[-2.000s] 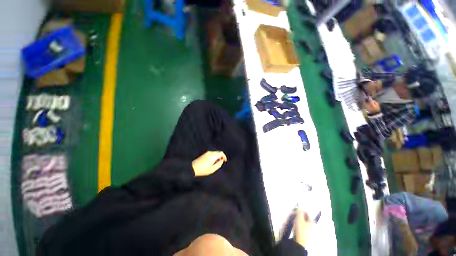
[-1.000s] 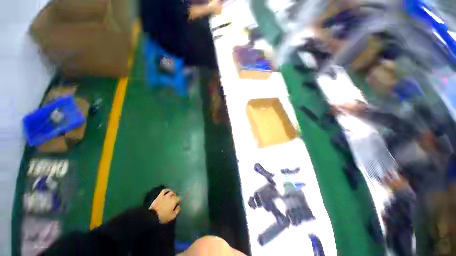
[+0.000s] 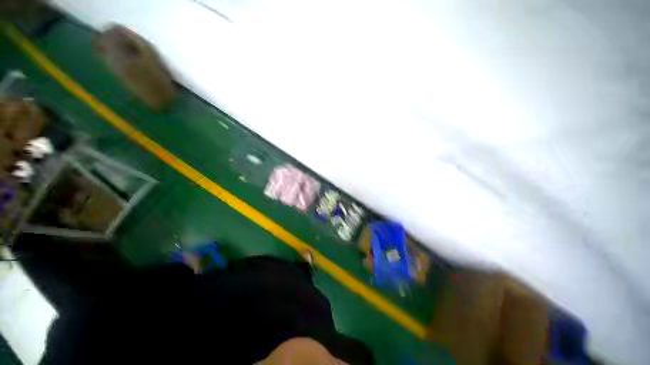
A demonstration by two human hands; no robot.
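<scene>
The view is blurred and no working hand shows clearly. A small skin-coloured patch stands at the upper edge of my black clothing, perhaps part of a hand. Another blurred skin-coloured patch shows by a blue stool. I cannot tell which hand either patch belongs to, or whether it holds anything. Ahead on the floor by the wall lie pink pieces, white and blue pieces and a blue tray on brown cardboard.
A white wall runs diagonally across the top. A yellow line crosses the green floor. Large brown cartons stand lower right, another brown object upper left. A pale metal frame stands left. A white bench edge shows lower left.
The view has swung away from the bench to the wall and floor. The black housings, the open carton and the conveyor have left the picture. The hand seen over the floor is no longer clear.
</scene>
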